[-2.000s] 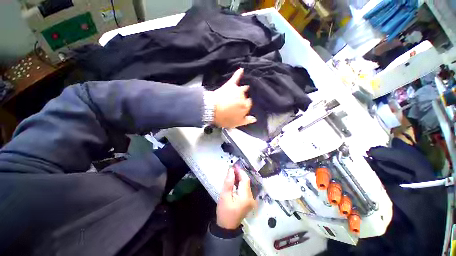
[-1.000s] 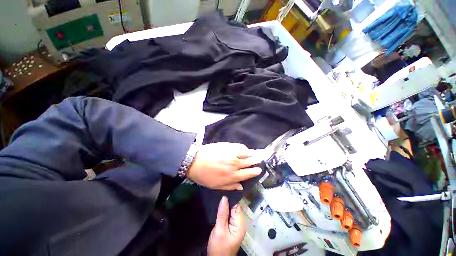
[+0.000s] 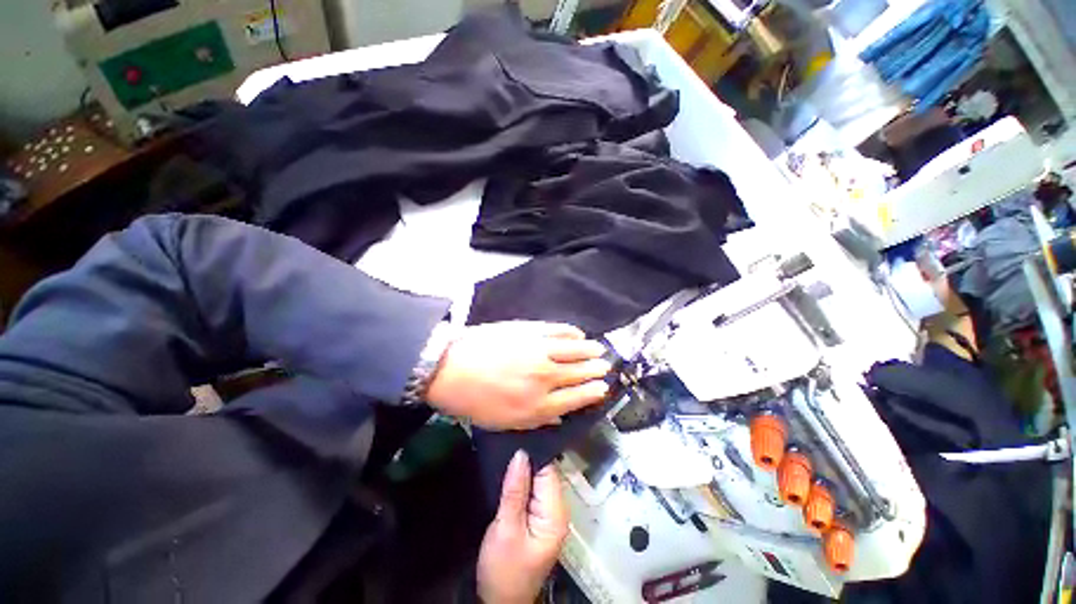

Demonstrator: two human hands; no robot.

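Observation:
The dark cloth (image 3: 608, 242) lies bunched over the white table and runs down to the presser foot area (image 3: 635, 375) of the white overlock machine (image 3: 737, 348). My left hand (image 3: 519, 375) lies palm down on the cloth, fingers together, fingertips just left of the presser foot, pressing and holding it. My right hand (image 3: 525, 531) is below it, near the table's front edge, thumb up, holding the cloth's near edge. Its fingers are partly hidden. The cloth under my left palm is hidden.
Orange tension dials (image 3: 794, 478) sit on the machine front. Dark red snips (image 3: 682, 582) lie on the table (image 3: 614, 531) near the lower edge. More dark cloth (image 3: 944, 448) hangs at the right. A beige control box (image 3: 195, 59) stands behind left, beside a brown shelf with pale dots (image 3: 73, 159).
Both hands came together at the cloth by the presser foot; my left hand came down from farther up the cloth. Over the last second they have shifted only slightly.

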